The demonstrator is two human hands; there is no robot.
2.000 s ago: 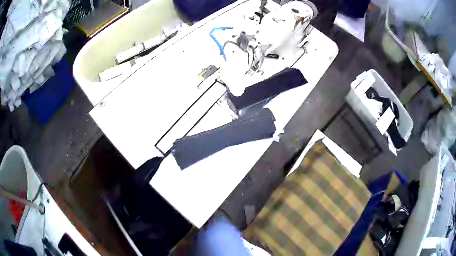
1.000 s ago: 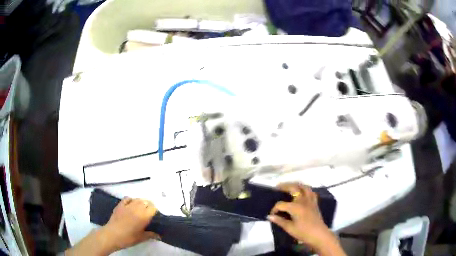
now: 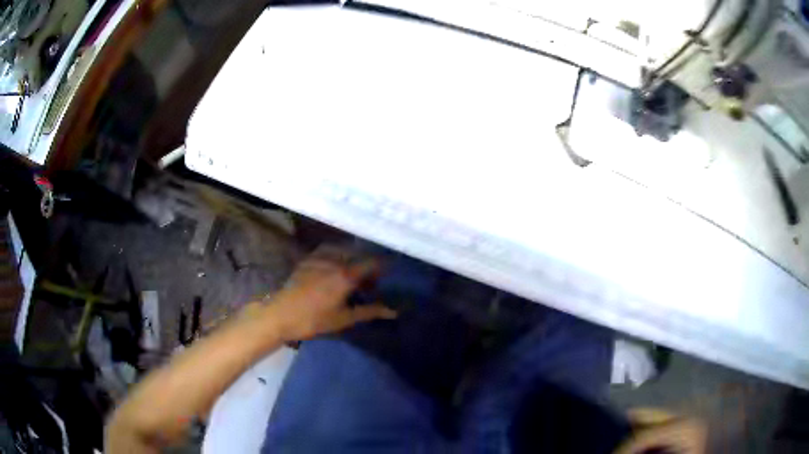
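Observation:
My left hand (image 3: 328,297) is blurred, over my lap just below the table's front edge. Its thumb and fingers are apart and I see nothing held in it. My right hand (image 3: 663,434) is small, blurred and cut off by the bottom edge at the lower right. A dark piece, likely cloth (image 3: 568,418), lies over my lap against its fingertips; whether it is gripped cannot be told. The sewing machine's presser foot area (image 3: 655,111) is at the upper right, with no cloth visible under it.
The white machine table (image 3: 399,133) spans the view, with a faint ruler scale along its front edge. Black snips (image 3: 781,186) lie on the right of the bed. Scraps litter the floor at lower left. Another white table edge (image 3: 35,115) is at the upper left.
The view has swung down to the table's front edge and my lap. Both hands have left the dark strips on the tabletop and are now below it. Those strips are out of view.

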